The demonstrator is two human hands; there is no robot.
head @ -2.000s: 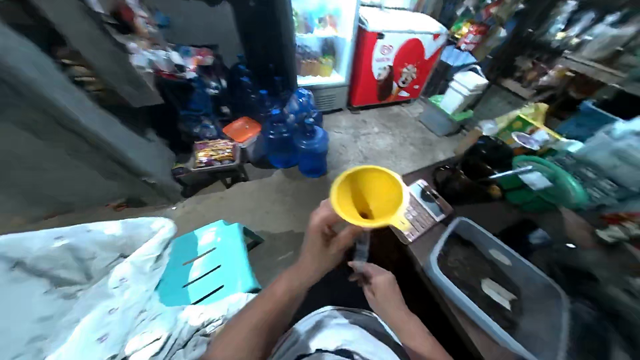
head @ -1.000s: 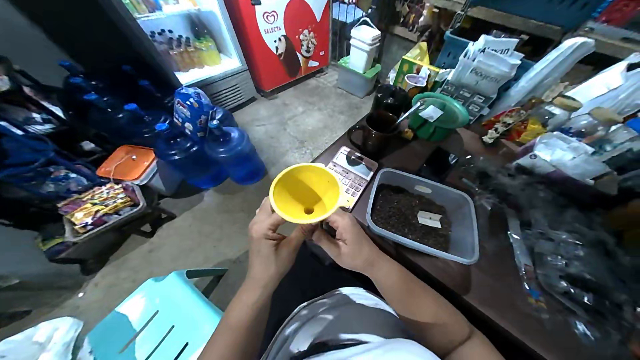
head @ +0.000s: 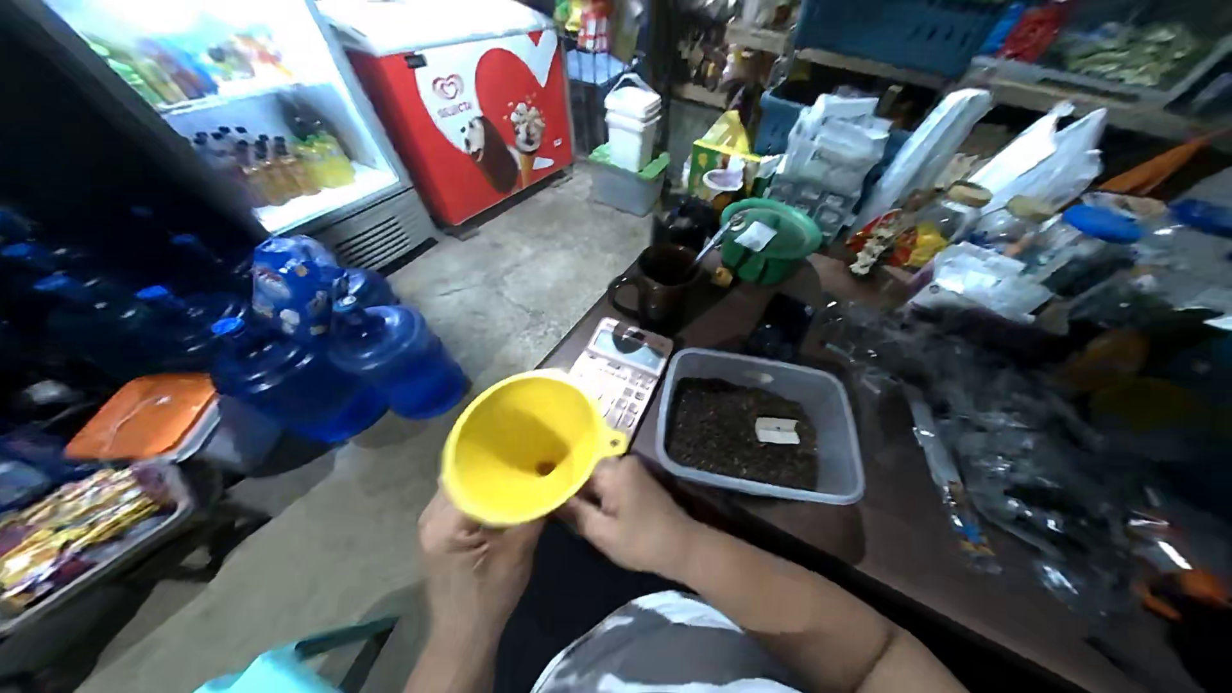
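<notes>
A yellow plastic funnel [head: 527, 445] is tilted in front of me, with a dark spot at its spout hole. My left hand [head: 481, 549] is closed beneath its near left side. My right hand [head: 630, 515] pinches at its lower right, close to the tab; what the fingertips hold under the cone is hidden. Right of the hands, a clear plastic container [head: 857, 452] of dark brown granular material stands on the dark table [head: 818, 539], a small pale piece [head: 777, 430] lying on the material. A calculator [head: 621, 371] lies between the funnel and the container.
Behind the calculator stand a dark brown mug [head: 664, 284] and a green plastic basket [head: 770, 241]. Clear plastic bags [head: 1011, 452] cover the table's right side. Blue water jugs [head: 395, 356] stand on the floor at left, with a turquoise stool [head: 274, 669] at the bottom edge.
The view has swung right toward the table. My right hand, lower under the funnel two seconds ago, is now up beside its rim. The funnel remains held.
</notes>
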